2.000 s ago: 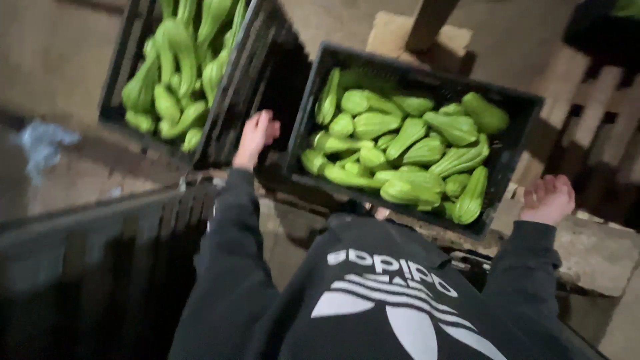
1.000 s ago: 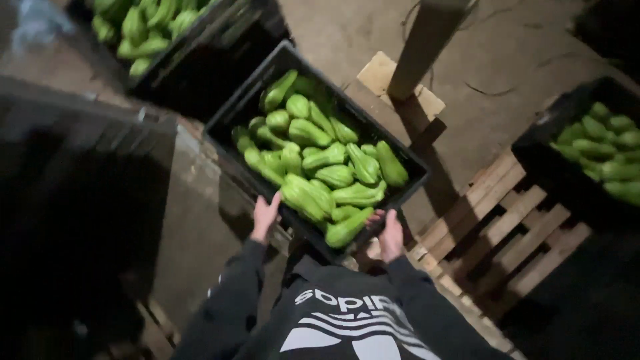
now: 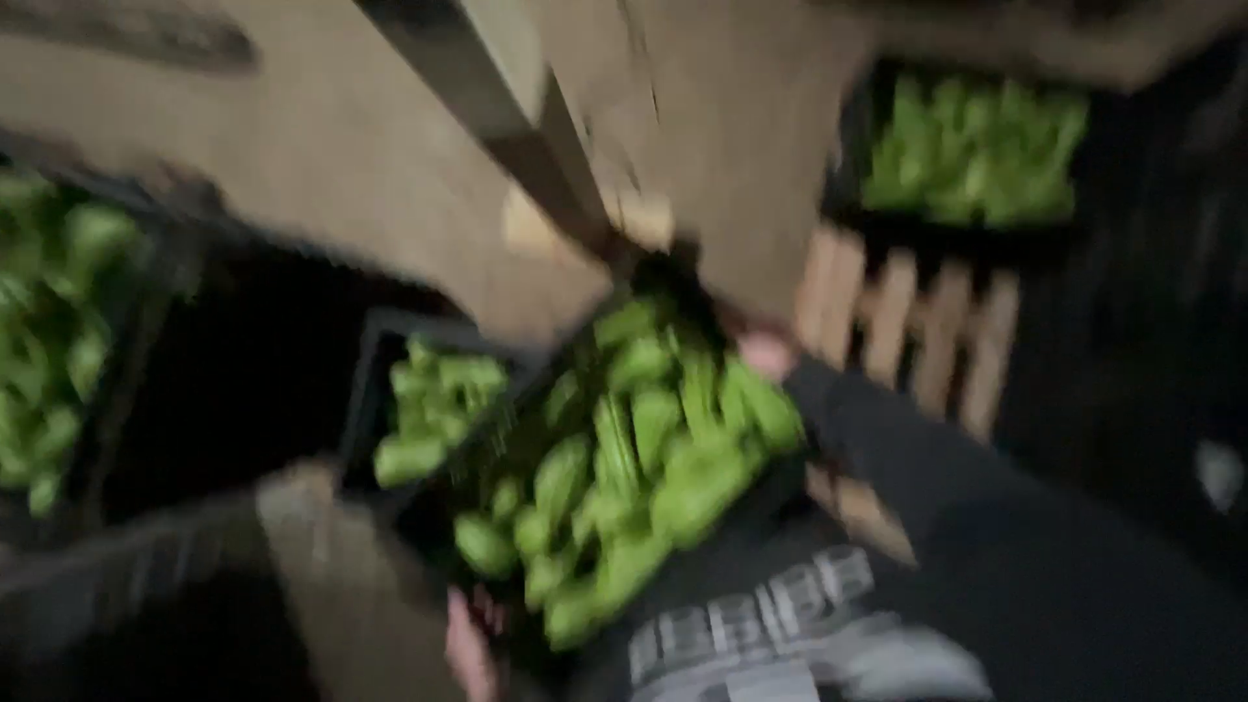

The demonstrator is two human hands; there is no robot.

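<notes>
A black plastic crate (image 3: pixel 414 526) full of green, ridged, chayote-like vegetables (image 3: pixel 614 468) is held close against my dark sweatshirt, tilted in the view. My left hand (image 3: pixel 473 639) grips its near left end, the fingers partly hidden. At the opposite end, my right hand (image 3: pixel 767 351) is on the crate's side, its fingers hidden behind the rim. Below and left of the held crate, another black crate (image 3: pixel 363 419) shows with more of the same vegetables. The view is blurred.
A wooden post (image 3: pixel 507 127) on a light base stands just beyond the held crate. At right, a wooden pallet (image 3: pixel 912 322) lies beside a filled black crate (image 3: pixel 853 161). More green vegetables (image 3: pixel 49 341) fill a crate at the left edge.
The crate between my hands has been lifted and turned, and another filled crate now shows beside and below it. The view has swung strongly.
</notes>
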